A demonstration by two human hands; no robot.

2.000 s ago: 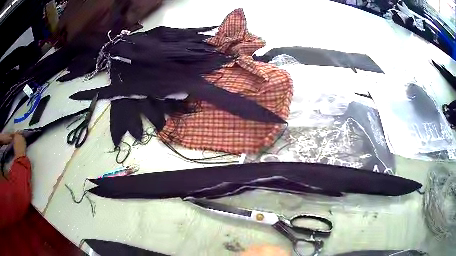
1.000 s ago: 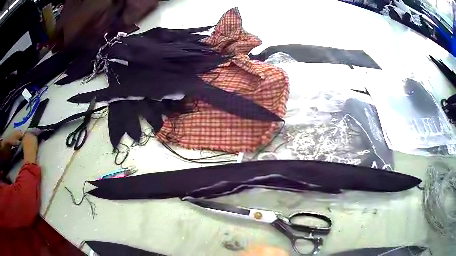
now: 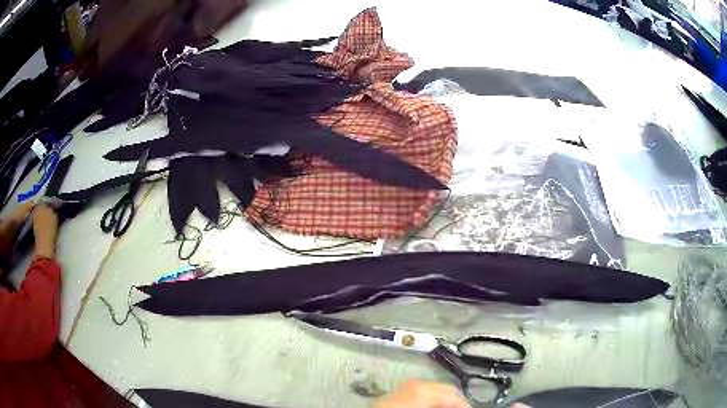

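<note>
A long black pointed fabric piece point(image 3: 446, 275) with a pale inner edge lies across the near table. Large shears point(image 3: 408, 340) lie below it, silver blades to the left, black handles to the right. A sliver of a hand, probably my right hand point(image 3: 422, 395), shows at the bottom edge, left of the shears' handles; its fingers and any hold are hidden. My left hand is not seen. Dark fabric ends also show at the bottom edge, at lower left point(image 3: 187, 398) and lower right point(image 3: 602, 397).
A fanned stack of dark pieces point(image 3: 239, 96) lies partly over a plaid cloth point(image 3: 351, 199). Clear plastic bags point(image 3: 662, 183) and a grey thread coil point(image 3: 701, 315) are at right. Small black scissors point(image 3: 119, 215) lie at left, near a person in red sleeves point(image 3: 32, 311) handling dark fabric.
The hand at the bottom edge shows slightly more and higher. The person's red arm at left has moved inward from its earlier place. The whole view has shifted slightly.
</note>
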